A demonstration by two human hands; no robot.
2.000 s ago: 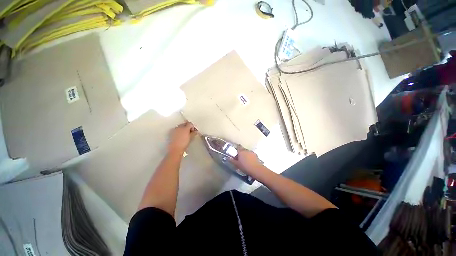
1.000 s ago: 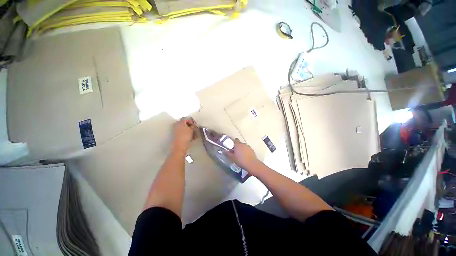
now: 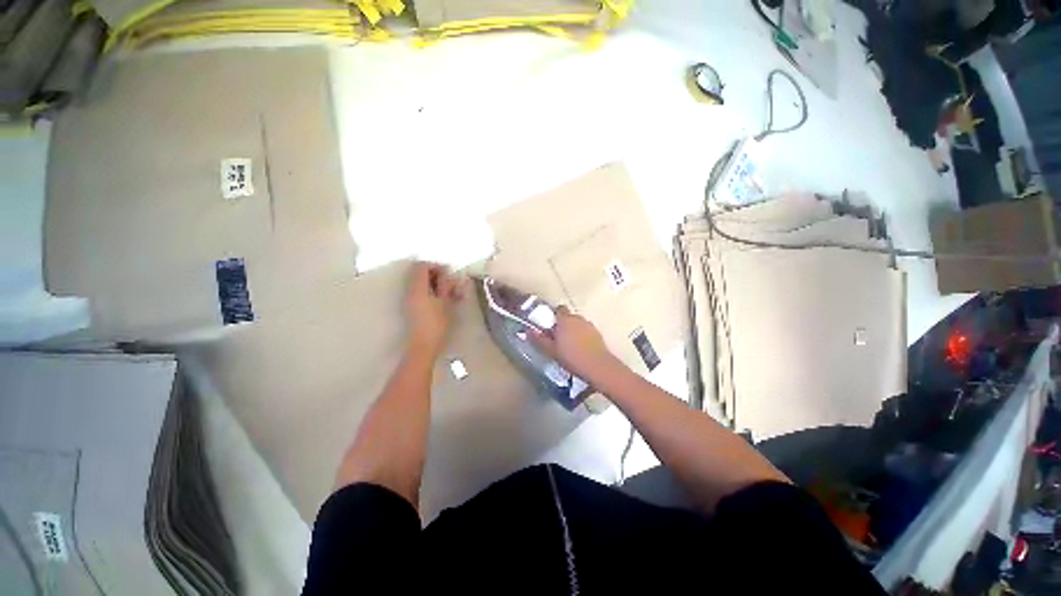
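Note:
A large joined beige fabric panel [image 3: 326, 361] lies in front of me, its right part bearing a white label [image 3: 617, 275] and a dark label [image 3: 645, 348]. My right hand [image 3: 568, 345] grips the electric iron [image 3: 526, 331], which rests on the fabric with its tip pointing up and left. My left hand [image 3: 433, 296] is on the fabric's upper edge left of the iron tip, fingers bent; whether it pinches the cloth is unclear. A small white tag [image 3: 457, 369] lies on the panel below and between the hands.
A stack of beige panels [image 3: 803, 326] lies at right, crossed by a grey cable. A white power block [image 3: 740, 175] and tape roll [image 3: 704, 84] lie beyond. Another beige stack [image 3: 87, 454] is at lower left, and a labelled panel [image 3: 151, 175] is above it. Yellow-edged bundles [image 3: 244, 21] lie at the far side.
The view has shifted, so the table things sit further right. The iron and my left hand have moved up along the seam to the panel's upper edge. The small tag is now uncovered.

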